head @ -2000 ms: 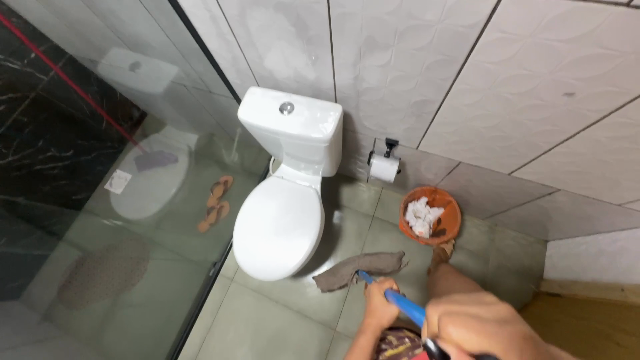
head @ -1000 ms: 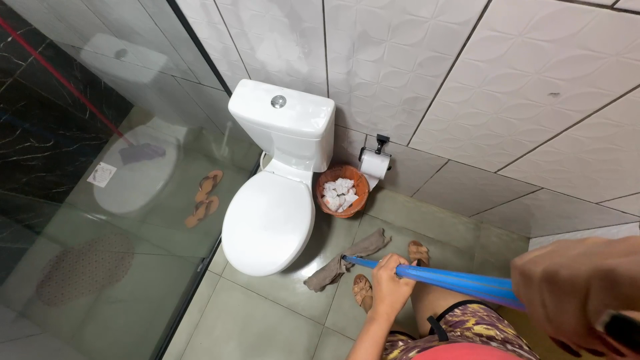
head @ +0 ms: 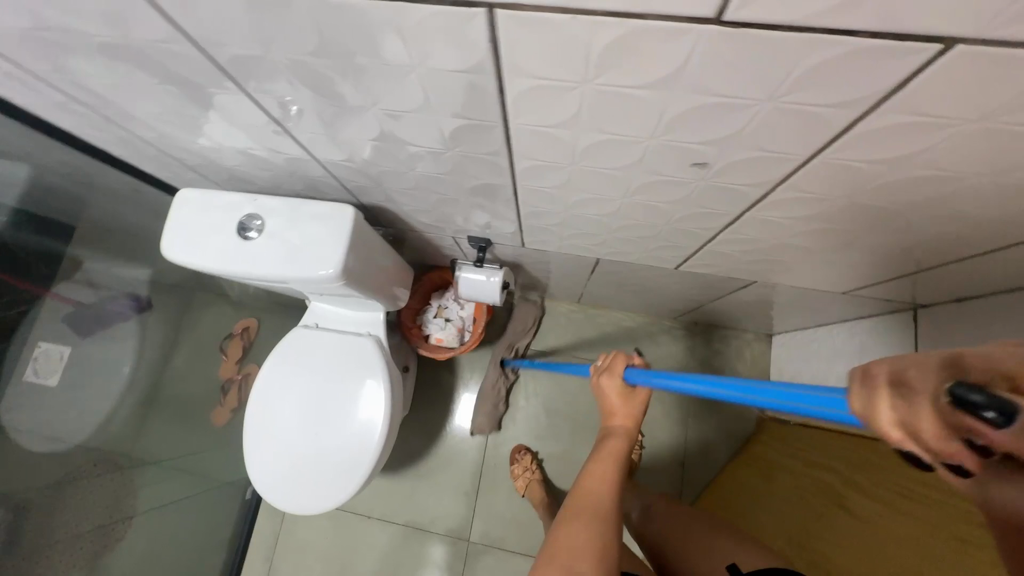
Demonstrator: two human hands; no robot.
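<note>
My left hand (head: 620,392) grips the blue pole (head: 720,388) partway along, its forearm rising from the bottom edge. Near the right edge, my right hand (head: 932,408) is closed around the pole's upper end. The pole's far end meets a grey-brown cloth (head: 512,352), which lies long and rumpled on the tiled floor from the wall toward my feet. Just left of the cloth, an orange-brown waste bin (head: 409,324) holds crumpled white paper (head: 448,316). It stands beside the white toilet (head: 320,416), whose lid is down.
A toilet paper roll (head: 482,284) hangs from a black wall holder above the bin. My sandalled foot (head: 526,470) is near the cloth. Left is a glass shower panel (head: 160,496), with flip-flops (head: 234,372) and a purple broom head (head: 108,314) seen there. A yellowish-brown surface (head: 848,496) lies at lower right.
Two seconds ago the bin stood right of the paper holder by my foot; by one second ago it was beside the toilet. The cloth has moved toward the wall beside the bin. The view has shifted.
</note>
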